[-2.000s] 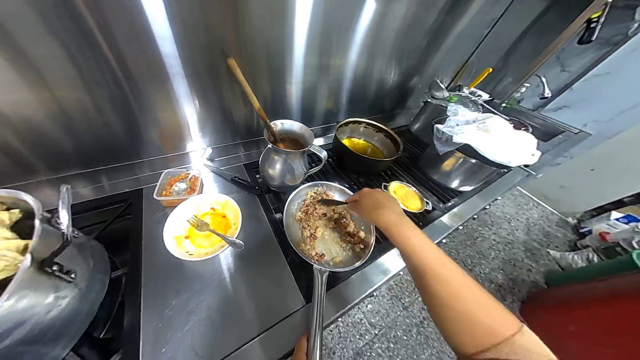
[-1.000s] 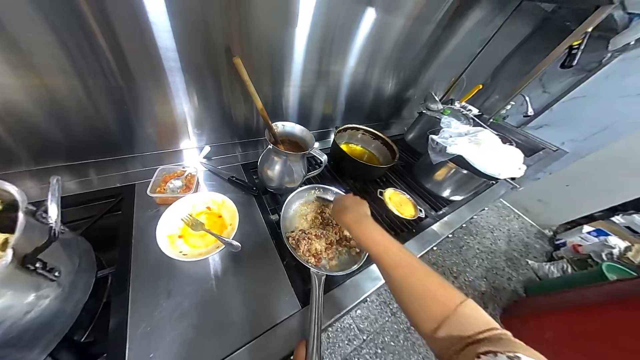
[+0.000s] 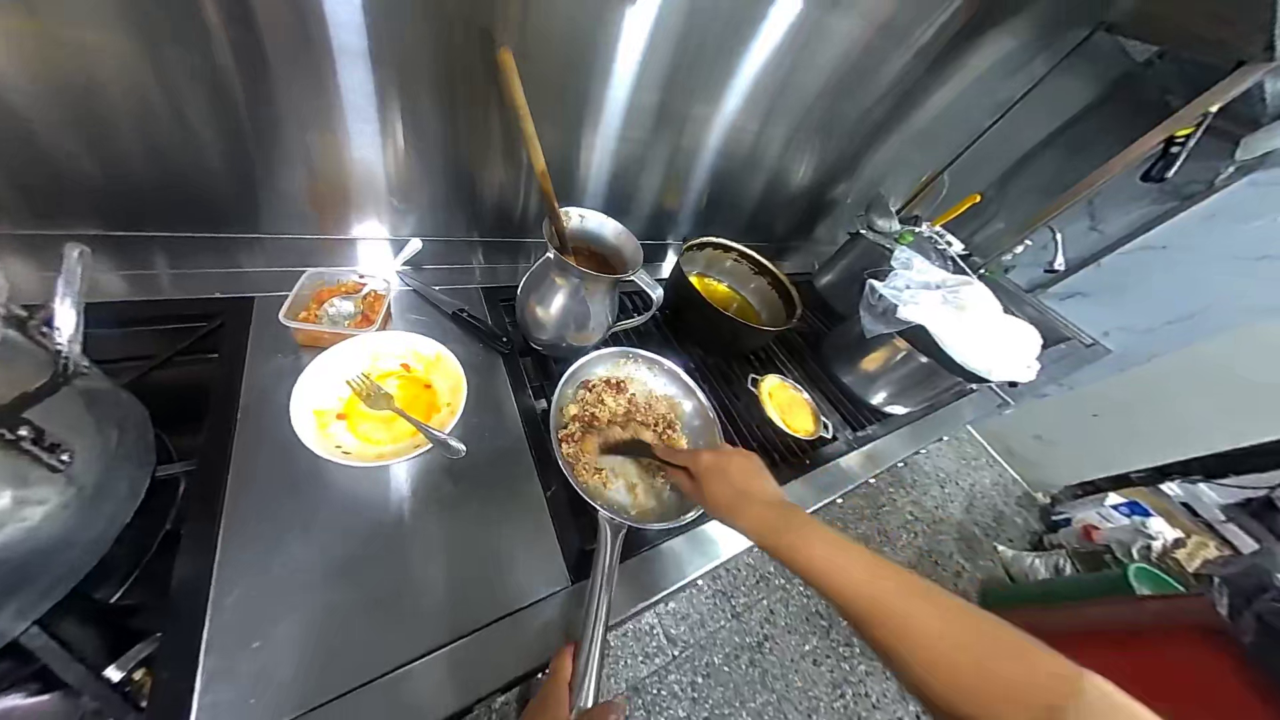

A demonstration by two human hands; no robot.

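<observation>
My right hand (image 3: 725,480) is closed on the handle of a dark spoon or spatula (image 3: 630,448), its far end in a crumbly brown and yellowish food mix (image 3: 615,405). That mix lies in a metal frying pan (image 3: 700,400) over the grill. At the bottom edge my left hand (image 3: 565,690), partly cut off, grips the pan's long metal handle (image 3: 602,600). Behind the pan stands a metal pitcher (image 3: 565,305) of brown liquid with a wooden spoon (image 3: 530,140) leaning in it. To its right is a dark pot (image 3: 705,325) with yellow liquid.
Left of the grill, a white bowl (image 3: 310,400) with egg residue holds a fork (image 3: 400,410). Behind it are a plastic container (image 3: 300,300) and a black-handled knife (image 3: 465,318). A small metal dish (image 3: 790,405) sits right; a pressure cooker (image 3: 70,450) stands far left.
My right hand has moved within the pan, and the food mix has shifted about. My left hand has stayed at the pan's handle. The bowl, pitcher and pot have not moved.
</observation>
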